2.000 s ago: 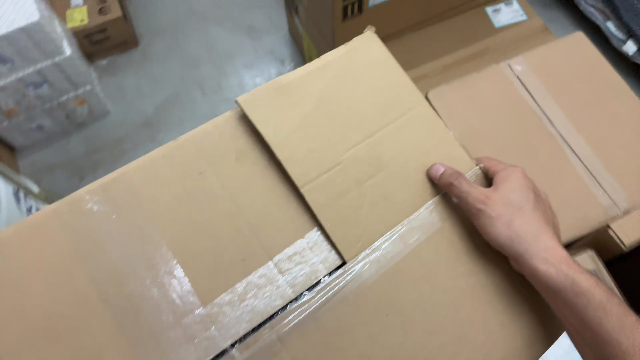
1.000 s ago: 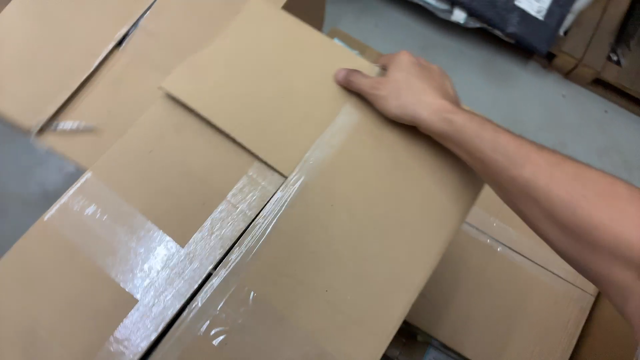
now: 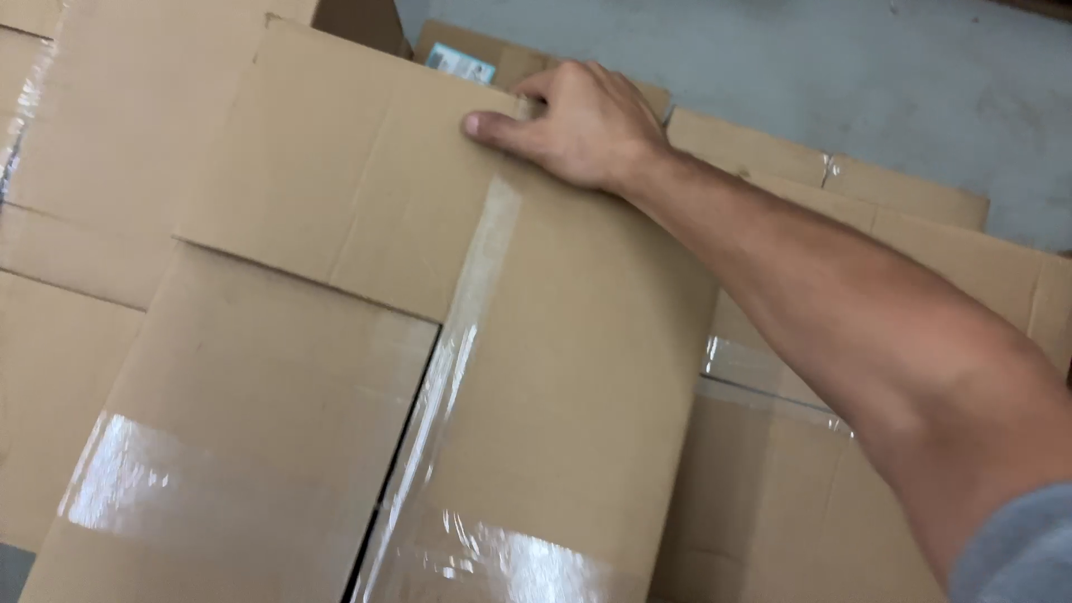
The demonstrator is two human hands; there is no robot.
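A large cardboard box [image 3: 569, 360] fills the middle of the view, with clear packing tape [image 3: 444, 377] along its seam and more shiny tape near the bottom. My right hand [image 3: 578, 126] grips the box's far edge, thumb on top and fingers curled over the side, where their tips are hidden. Left of the thumb, a cardboard flap [image 3: 327, 159] lies across the far end of the box, over the left top panel [image 3: 276, 360]. A narrow dark gap runs between the two top panels. My left hand is out of view.
Other cardboard boxes stand at the left [image 3: 100, 151] and, lower down, at the right [image 3: 804, 477]. Beyond the far edge is a carton with a blue and white label [image 3: 461, 64]. Grey floor [image 3: 796, 75] shows at the top.
The view has swung round a good deal. My right hand stays at the same taped box's edge by the flap, and its fingers now curl over that edge.
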